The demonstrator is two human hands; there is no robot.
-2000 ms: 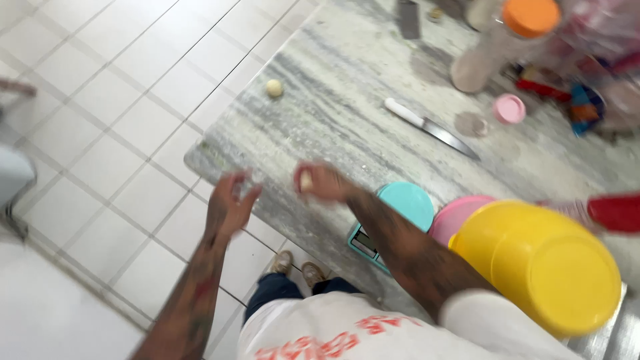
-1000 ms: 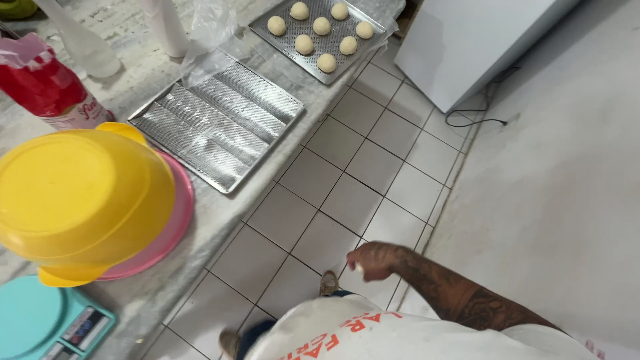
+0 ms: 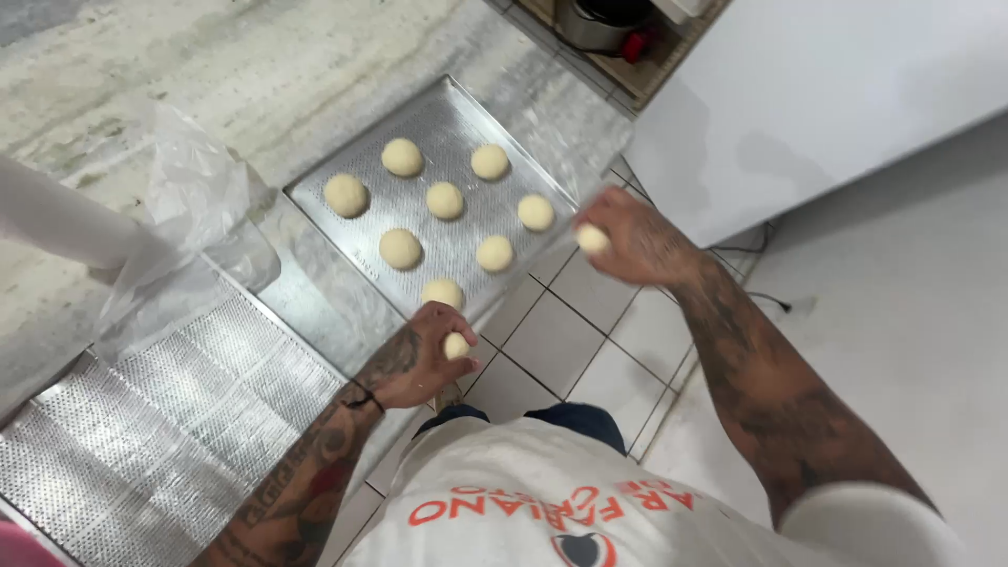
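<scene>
My left hand (image 3: 433, 354) holds a small dough ball (image 3: 456, 346) between thumb and fingers, just off the near corner of a perforated metal baking tray (image 3: 366, 276). At the tray's right edge is my right hand (image 3: 630, 236), slightly blurred, with another dough ball (image 3: 592, 239) in its fingers. Several round dough balls (image 3: 445, 201) sit spaced apart on the tray. The nearest one (image 3: 442, 293) is just beyond my left hand, which partly covers it.
A second metal tray (image 3: 181, 417) lies at the lower left, partly under a clear plastic bag (image 3: 193, 189). Both trays rest on a marble counter (image 3: 315, 63). A large white appliance or panel (image 3: 803, 94) stands at the right, with a black cable (image 3: 768, 299) on the floor below.
The view has swung from the scale and yellow bowl to the tray of dough balls. My left hand, out of view one second ago, is in view again with a dough ball.
</scene>
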